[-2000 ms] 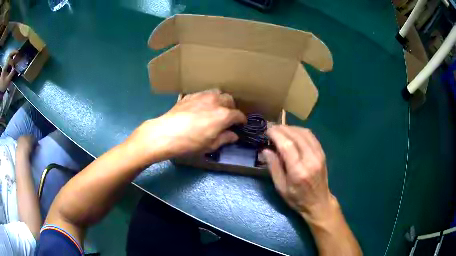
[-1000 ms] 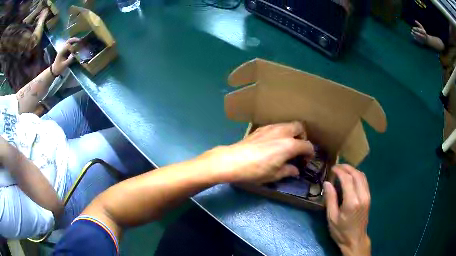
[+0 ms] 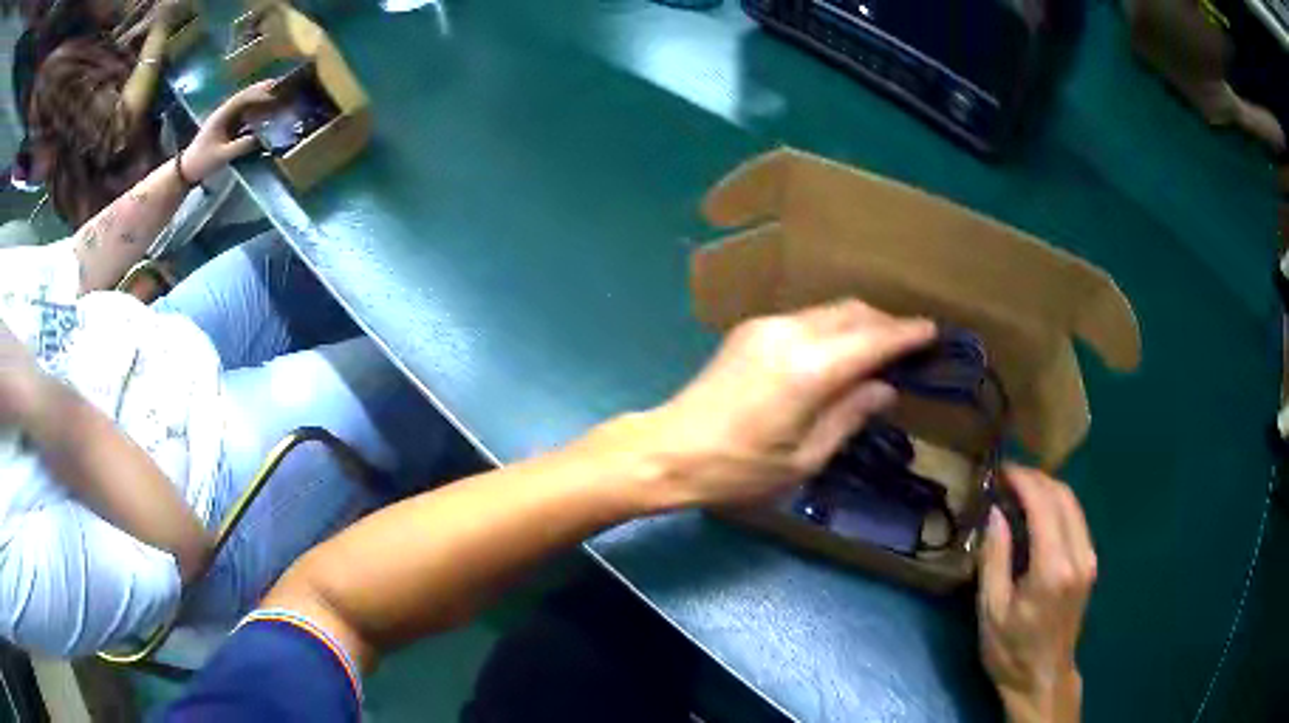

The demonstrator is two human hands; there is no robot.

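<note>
An open brown cardboard box (image 3: 912, 565) lies on the green table, its lid (image 3: 919, 261) standing up behind. A dark rectangular block, perhaps a power adapter (image 3: 884, 523), lies in the box's near side with black cable beside it. My left hand (image 3: 799, 403) reaches over the box from the left and holds a loop of coiled black cable (image 3: 954, 370) at its fingertips, above the tray. My right hand (image 3: 1039, 579) is at the box's right end, with a small dark piece between thumb and fingers. A cable runs down towards it.
A black radio-like box (image 3: 905, 71) stands on the table's far side. At left, a seated person (image 3: 127, 381) has a hand at another open carton (image 3: 332, 141). More people are at the far left, and an arm (image 3: 1195, 64) shows at top right.
My left hand has raised part of the coiled cable, showing the box's inside floor. My right hand now has a dark piece. The view has swung left, so the box appears further right.
</note>
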